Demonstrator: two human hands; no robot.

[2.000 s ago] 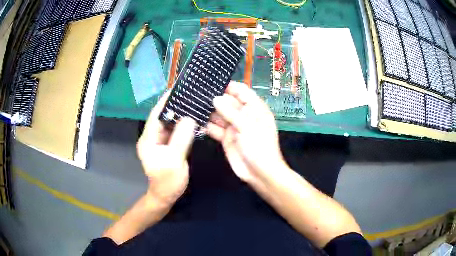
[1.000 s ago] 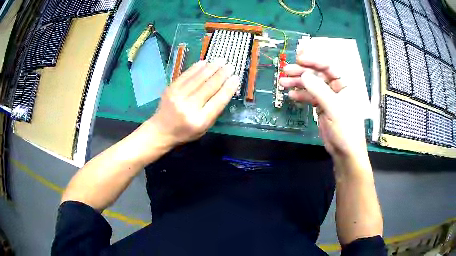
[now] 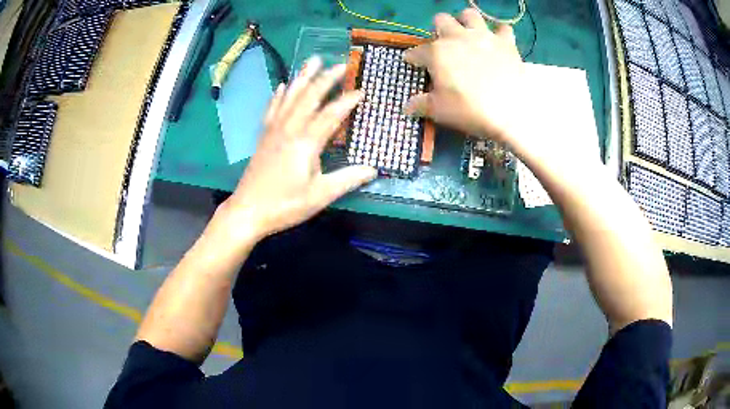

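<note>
The LED dot-matrix module (image 3: 384,120) lies flat in the test fixture (image 3: 472,196), dot side up, framed by orange-brown guide rails (image 3: 392,37). My left hand (image 3: 300,148) is at the module's left side, fingers spread, with the thumb at its lower edge. My right hand (image 3: 464,76) is over the module's upper right edge, fingers apart, its fingertips at or just above the dots. It hides the upper right of the fixture. Neither hand grips the module.
Side cutters (image 3: 232,60) lie by a light blue card (image 3: 244,104) left of the fixture. A white sheet (image 3: 560,120) lies right of it, partly under my right forearm. The left-hand tray (image 3: 120,112) and right-hand tray (image 3: 620,104) flank the green mat. A wire coil (image 3: 500,17) lies behind.
The module has gone from my hands into the fixture. My right hand has moved from the switch row up to the module's top right. My left hand has shifted off the module to its left side.
</note>
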